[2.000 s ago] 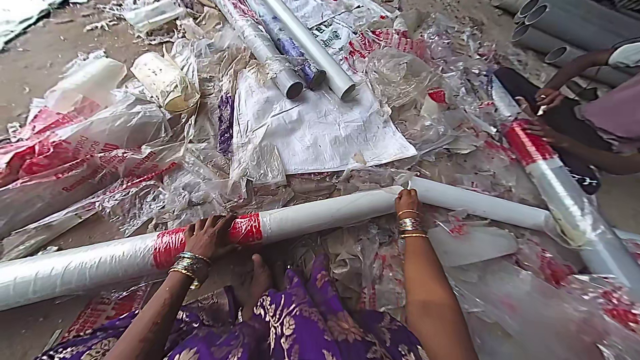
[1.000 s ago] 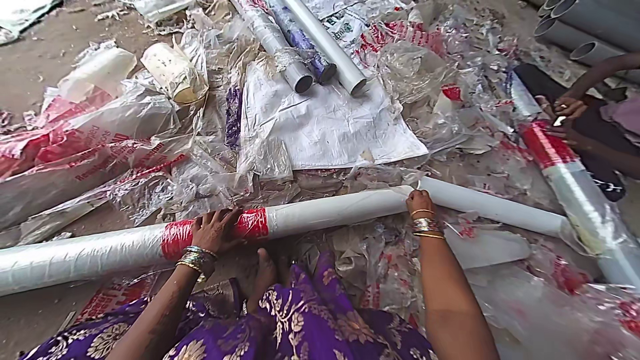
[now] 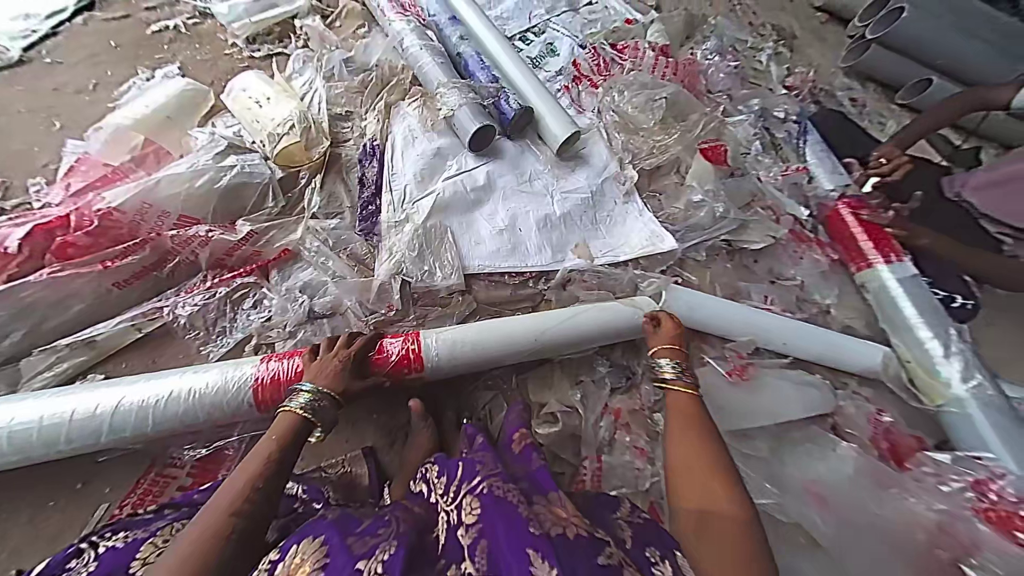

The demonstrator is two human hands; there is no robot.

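A long white roll [image 3: 160, 400] in clear plastic film lies across the view in front of my feet, with a red band around it. My left hand [image 3: 340, 364] rests on this red band, fingers spread over the top. At the roll's right end, my right hand [image 3: 664, 322] has closed fingers on whitish wrapping, where the roll meets a second white tube [image 3: 776, 328] at an angle. The exact bit pinched there is too small to make out. Bangles circle both wrists.
Three tubes [image 3: 552, 120] lie on a white sheet [image 3: 528, 216] ahead. Crumpled plastic film [image 3: 184, 216] covers much of the ground. At right, a co-worker's hands [image 3: 888, 164] touch another wrapped roll [image 3: 920, 312]. Grey pipes [image 3: 920, 40] are stacked at the upper right.
My left hand stays on the red band and my right hand stays at the roll's end. The co-worker's hands have shifted a little over their roll.
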